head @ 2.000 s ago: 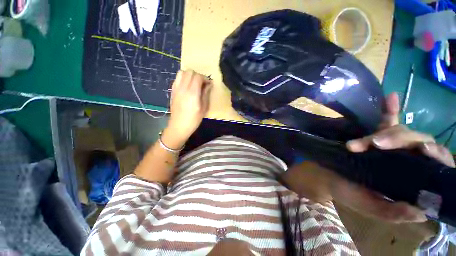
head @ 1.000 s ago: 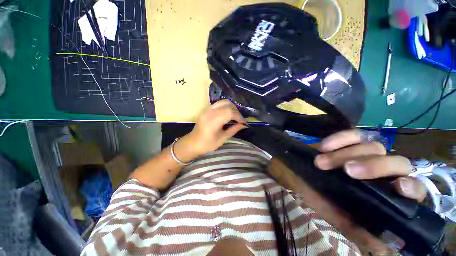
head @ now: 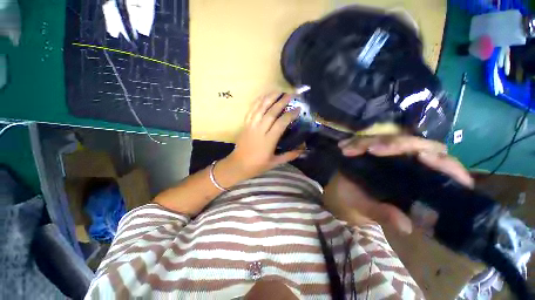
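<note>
The black headphones (head: 352,70) lie on the tan cardboard (head: 234,35), with light lettering on the large earcup; they are blurred. My left hand (head: 264,132) has its fingers on the lower earcup near the cardboard's front edge. My right hand (head: 405,176) is wrapped round a thick black cylinder, seemingly an electric screwdriver (head: 451,211), with a cord at its lower right end. Its tip points left towards the earcup and is hard to make out near my left hand.
The black cutting mat (head: 126,76) with white scraps (head: 141,17) is at the left. Small dark screws (head: 225,94) lie on the cardboard. A thin rod (head: 460,102) and a blue container (head: 504,82) are on the green bench at the right. An open carton (head: 138,187) is below.
My left hand has gone from the cardboard to the lower earcup. The headphones have turned and shifted right in view. My right hand still holds the black cylinder.
</note>
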